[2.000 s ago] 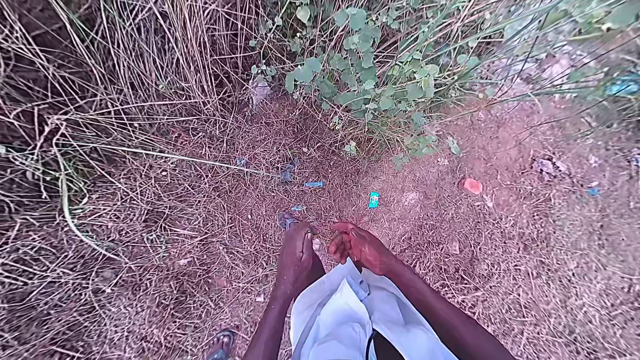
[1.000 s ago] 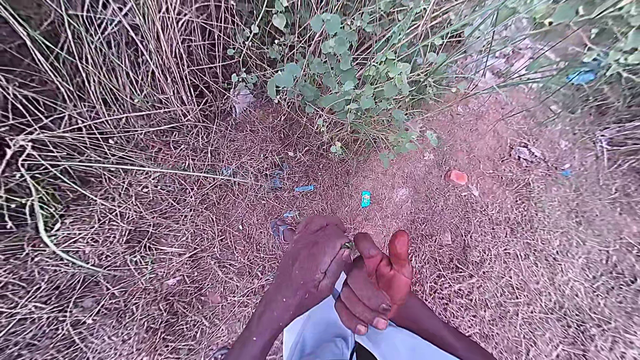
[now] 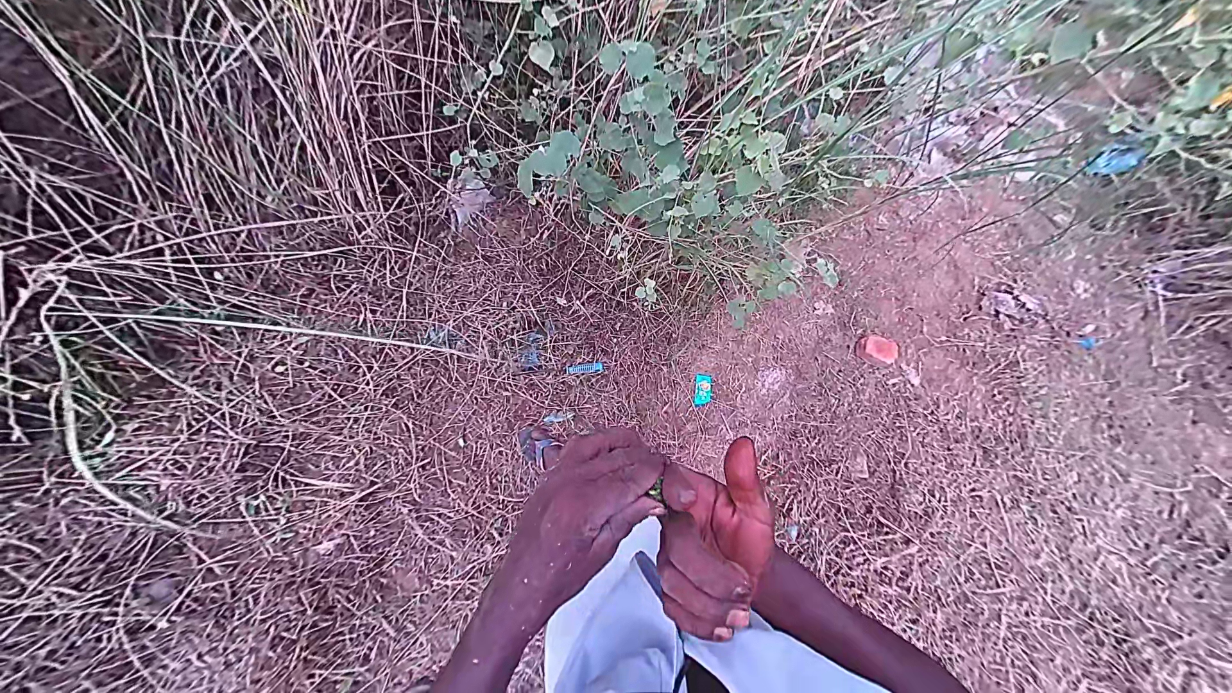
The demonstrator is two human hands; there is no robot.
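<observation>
Low at the centre, my left hand (image 3: 589, 510) has its fingers curled around a small bit of green plant matter (image 3: 657, 489), of which only a sliver shows. My right hand (image 3: 717, 539) touches it from the right, its palm turned up, thumb raised and lower fingers curled; whether it also grips the green piece is not clear. Pale blue-white cloth (image 3: 616, 602) covers my legs below the hands.
Dry straw and grass (image 3: 289, 462) cover the ground. A leafy green plant (image 3: 664, 164) grows ahead. On the ground lie a green wrapper (image 3: 703, 390), a blue strip (image 3: 584, 368), a reddish stone-like piece (image 3: 877, 349) and a blue scrap (image 3: 1116, 159).
Two seconds ago the hands were lower and slightly apart; they have come up and together. The right thumb has lifted, and the green bit now shows between them.
</observation>
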